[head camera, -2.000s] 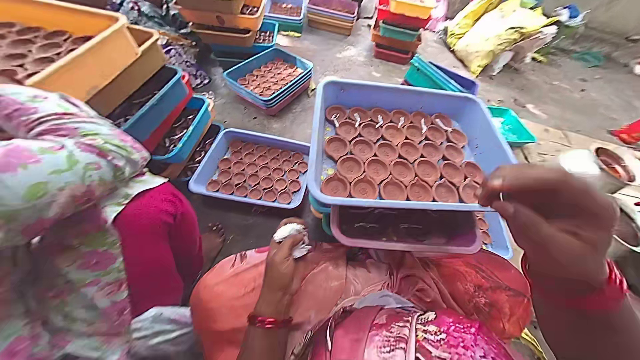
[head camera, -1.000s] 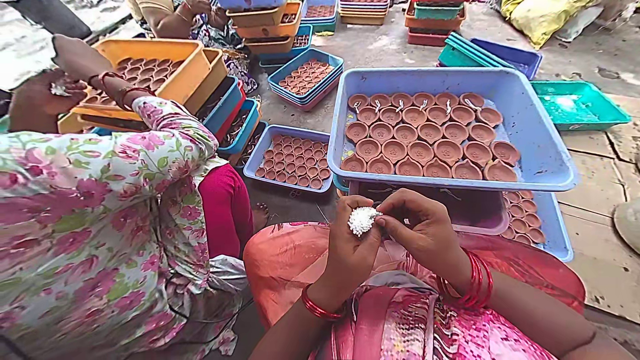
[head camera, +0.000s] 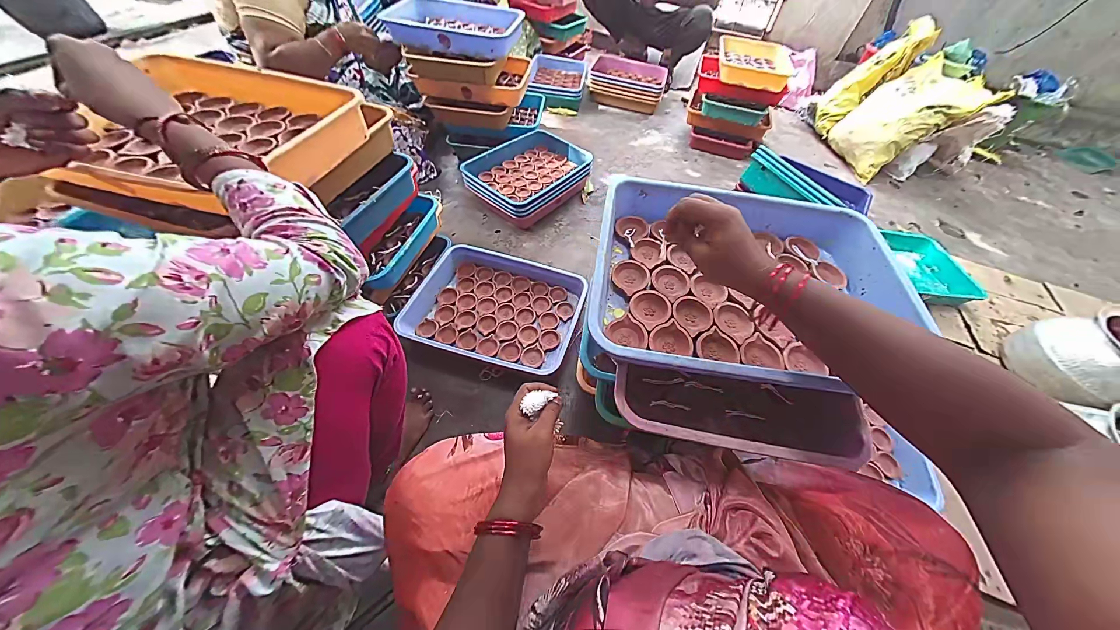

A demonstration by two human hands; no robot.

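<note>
A bunch of white cotton wicks (head camera: 536, 402) is pinched in my left hand (head camera: 528, 442), held above my lap. My right hand (head camera: 713, 241) is over the far rows of small clay lamps (head camera: 692, 313) in a blue plastic tray (head camera: 892, 262). Its fingers are bent together; whether a wick is between them is hidden. White wicks lie in some far-row lamps, while the near rows show none. Under this tray, a pinkish tray (head camera: 744, 416) holds dark contents with a few white wicks.
A lower blue tray of clay lamps (head camera: 490, 302) sits on the ground at centre. To the left, a co-worker reaches over an orange tray (head camera: 254, 87) on a stack. Further stacks, a green tray (head camera: 932, 267) and yellow sacks (head camera: 892, 114) stand beyond.
A second ago both my hands were together at the white wicks. My right hand has since moved out over the lamps in the blue tray; my left still holds the bunch.
</note>
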